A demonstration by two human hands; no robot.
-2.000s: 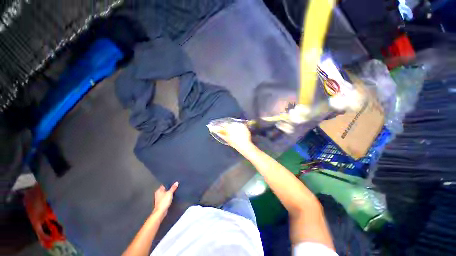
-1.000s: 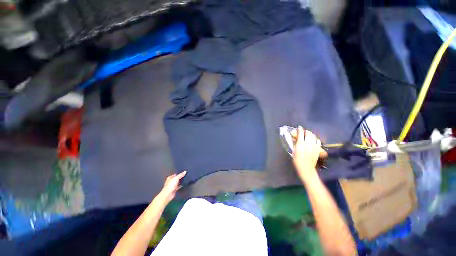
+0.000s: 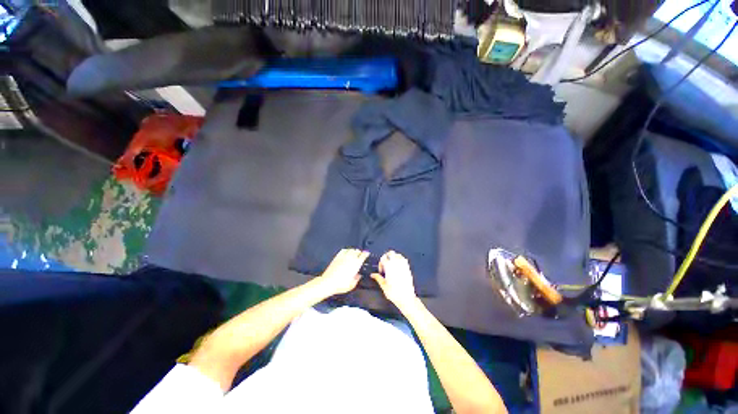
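Dark blue-grey trousers [image 3: 405, 218] lie on the grey padded table cover [image 3: 235, 194], with the wider waistband end at the near edge and the legs bunched and curved around a gap farther back. My left hand [image 3: 346, 271] and my right hand [image 3: 395, 279] both hold the near edge of the trousers, close together at its middle. The fingertips are partly hidden in the cloth. The steam iron [image 3: 522, 283], with a silvery soleplate and an orange handle, rests at the right near corner of the table, apart from my hands.
Dark heaped garments [image 3: 494, 85] lie at the far edge beside a blue object [image 3: 324, 74]. A padded sleeve-board arm [image 3: 170, 61] is at far left, above a red-orange bag [image 3: 158, 149]. A cardboard box [image 3: 587, 380] and a yellow hose [image 3: 694, 247] are at right.
The iron has left my right hand and now rests at the right. My right hand has moved left onto the trousers' near edge, beside my left hand. Folds now run down the trousers' middle.
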